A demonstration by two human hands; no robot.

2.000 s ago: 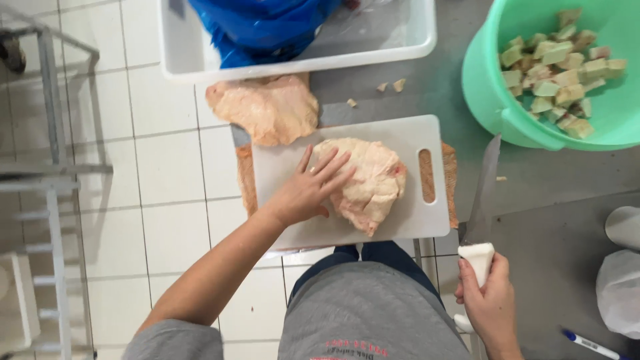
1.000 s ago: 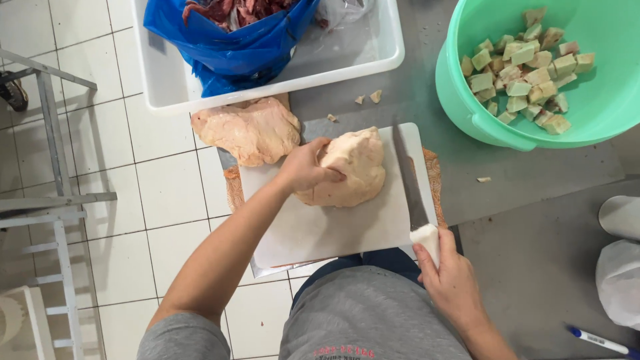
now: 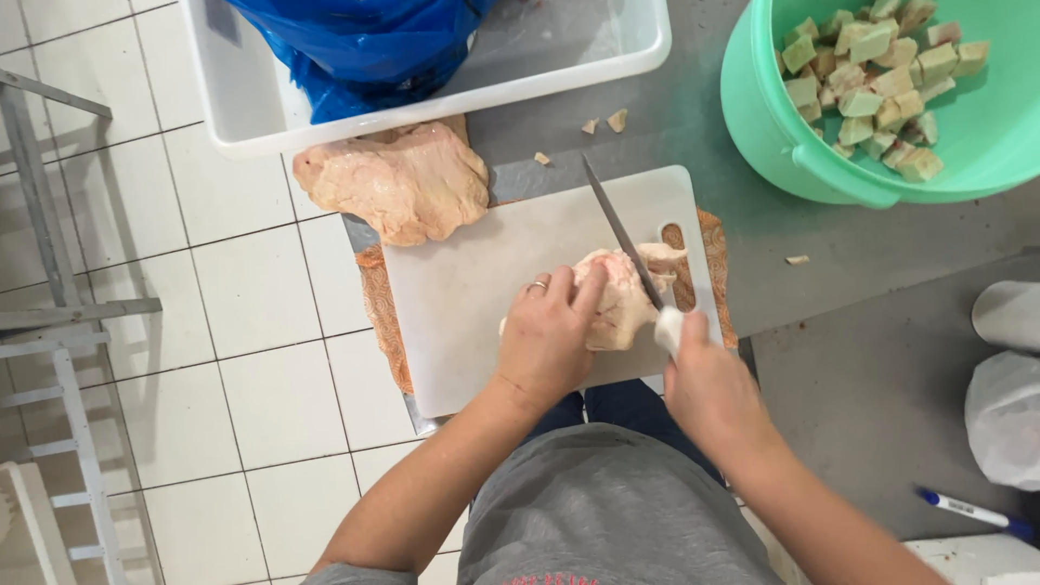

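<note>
A white plastic cutting board [image 3: 479, 276] lies on a patterned orange cloth [image 3: 382, 317]. On the board, my left hand [image 3: 548, 329] presses down a pale piece of raw fat or fatty meat [image 3: 617, 313]. My right hand [image 3: 715, 382] grips the white handle of a long kitchen knife [image 3: 617, 219], whose blade crosses the piece near its right end. A smaller portion [image 3: 662, 256] lies to the right of the blade, beside the board's handle slot. Another large pale slab [image 3: 406, 179] rests behind the board's left corner, partly against the white tub.
A white plastic tub [image 3: 561, 85] holding a blue plastic bag [image 3: 366, 49] stands behind the board. At the right back, a green bucket [image 3: 747, 106] contains pale cubes [image 3: 894, 81]. Small scraps [image 3: 617, 121] dot the metal table. A marker pen [image 3: 971, 510] and plastic-wrapped item [image 3: 1007, 418] lie right.
The knife has moved from beside the piece onto it, and a portion now shows to the right of the blade. My left hand keeps hold of the piece.
</note>
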